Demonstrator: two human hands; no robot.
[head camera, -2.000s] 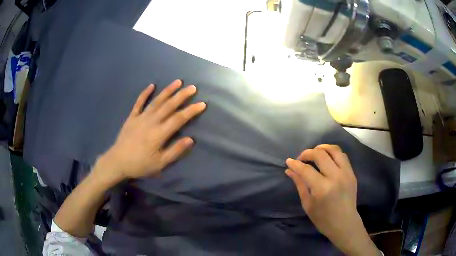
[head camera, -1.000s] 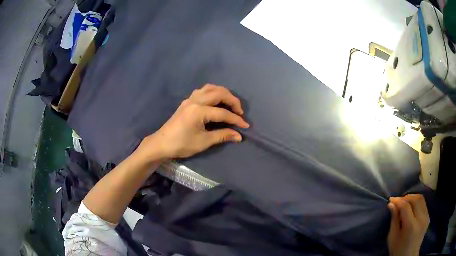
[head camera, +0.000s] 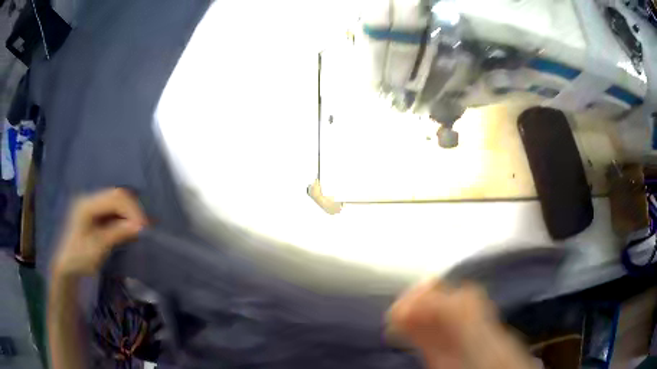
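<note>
A dark grey garment panel (head camera: 252, 277) lies along the left and front of the white table, its near part blurred between my hands. My left hand (head camera: 97, 230) is at the left, fingers closed on the panel's edge. My right hand (head camera: 450, 321) is at the bottom, right of centre, strongly blurred, and appears to pinch the cloth. The white sewing machine head (head camera: 432, 58) with blue stripes is above, its needle area lost in glare. The cream bed cover (head camera: 490, 173) shows uncovered below it.
A black oblong object (head camera: 558, 173) lies right of the needle area. A small tan tab (head camera: 324, 198) is at the bed cover's corner. A blue-and-white packet (head camera: 21, 151) is at the far left, and a dark blue thread tangle (head camera: 640, 252) at the far right.
The panel has come off the machine bed towards me, baring the bed cover and table. My left hand has moved left and down. The view has shifted, showing the black object fully again.
</note>
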